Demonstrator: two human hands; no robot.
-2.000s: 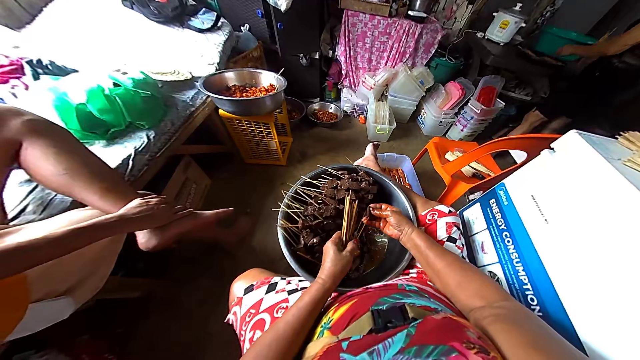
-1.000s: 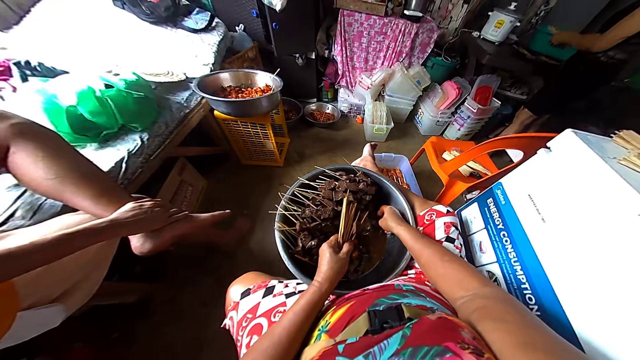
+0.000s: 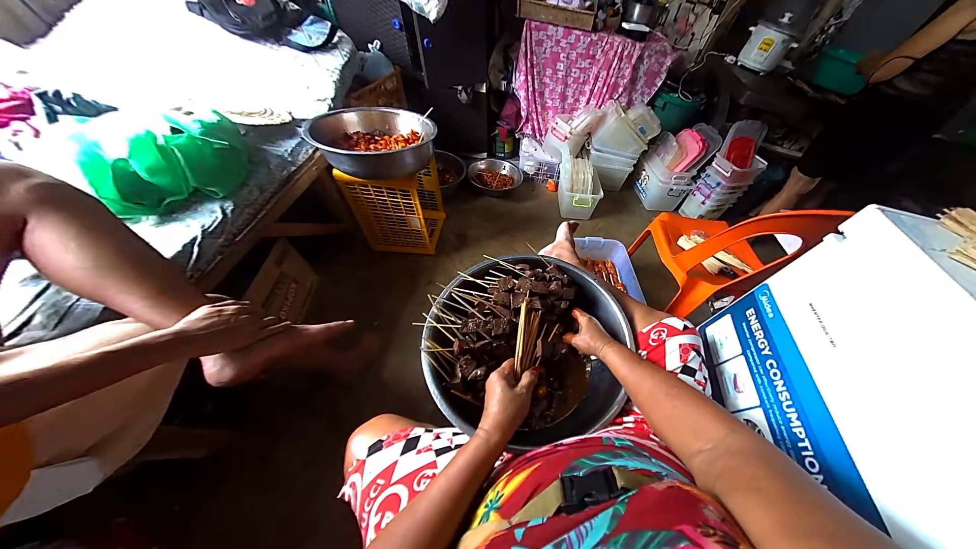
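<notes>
A large metal basin [image 3: 616,313] rests at my lap, holding many skewers of dark brown meat cubes [image 3: 496,328] whose bare stick ends fan out over its left rim. Brown liquid shows at the basin's lower right. My left hand [image 3: 509,396] grips a bundle of bamboo sticks [image 3: 526,335], which stands upright near the middle of the basin. Over the right part of the basin, my right hand [image 3: 589,334] touches the meat; its fingertips are partly hidden, so whether it grips a piece is unclear.
At left are another person's legs and hand [image 3: 229,324]. A bowl of red-orange food [image 3: 370,156] sits on a yellow crate [image 3: 393,217]. Beyond my foot are plastic containers [image 3: 583,194]. An orange chair [image 3: 686,263] and a white appliance [image 3: 900,305] stand at right; another person is behind.
My right hand has moved from beside the stick bundle to the right part of the basin. The bundle remains in my left hand. The person at the back right has shifted.
</notes>
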